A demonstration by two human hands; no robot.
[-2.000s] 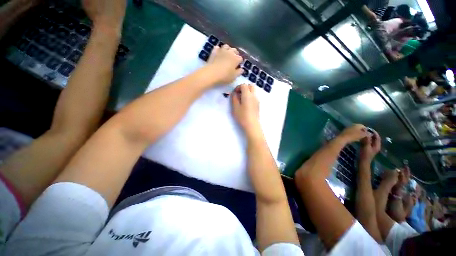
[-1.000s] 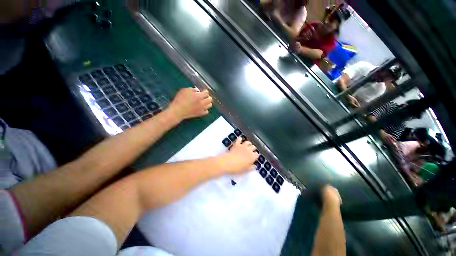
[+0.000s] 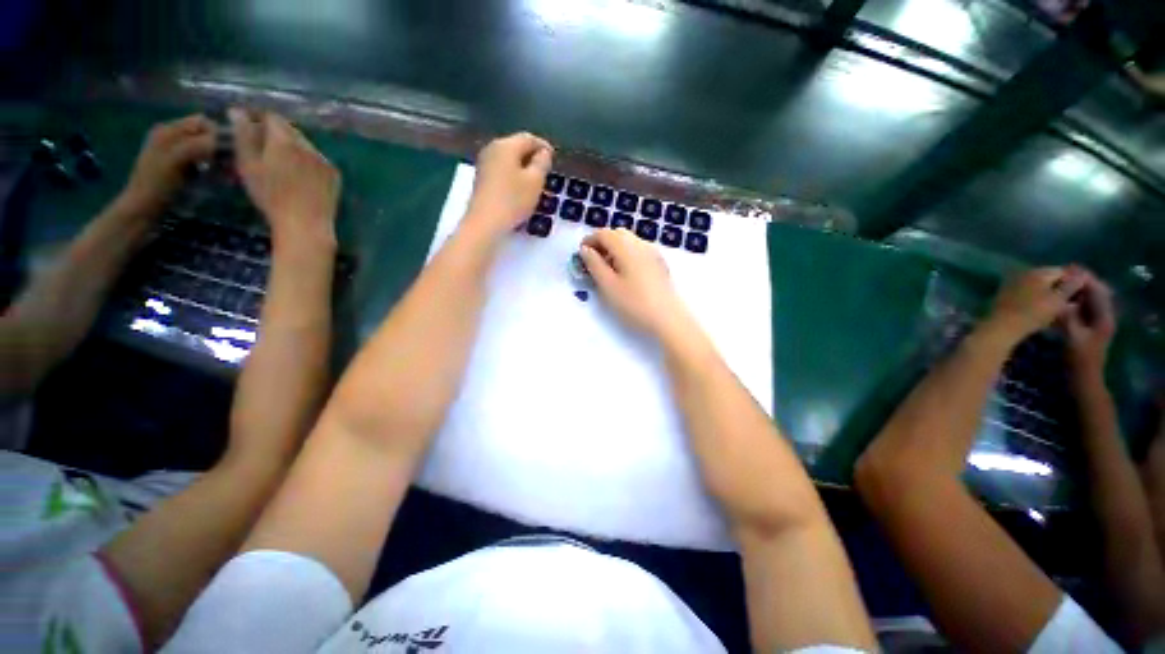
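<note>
A white sheet (image 3: 575,422) lies in front of me. Rows of small black rounded-square covers (image 3: 649,208) lie along its far edge. My left hand (image 3: 514,179) is over the left end of the rows with curled fingers; whether it holds anything is hidden. My right hand (image 3: 626,268) is just below the rows, thumb and fingers pinched on a small dark piece with a pale rim (image 3: 578,265), perhaps a watch case. A tiny dark scrap (image 3: 581,295) lies on the sheet just below that piece.
Neighbours' hands are raised at the left (image 3: 243,160) and right (image 3: 1067,300). Clear trays of dark squares lie before them, left (image 3: 192,288) and right (image 3: 1022,409). A metal edge and glossy dark conveyor (image 3: 715,90) run beyond the green bench (image 3: 830,332).
The view has turned and levelled. My left hand has moved from the middle of the rows to their left end. My right hand, apparently off the sheet's right side before, is now over the sheet.
</note>
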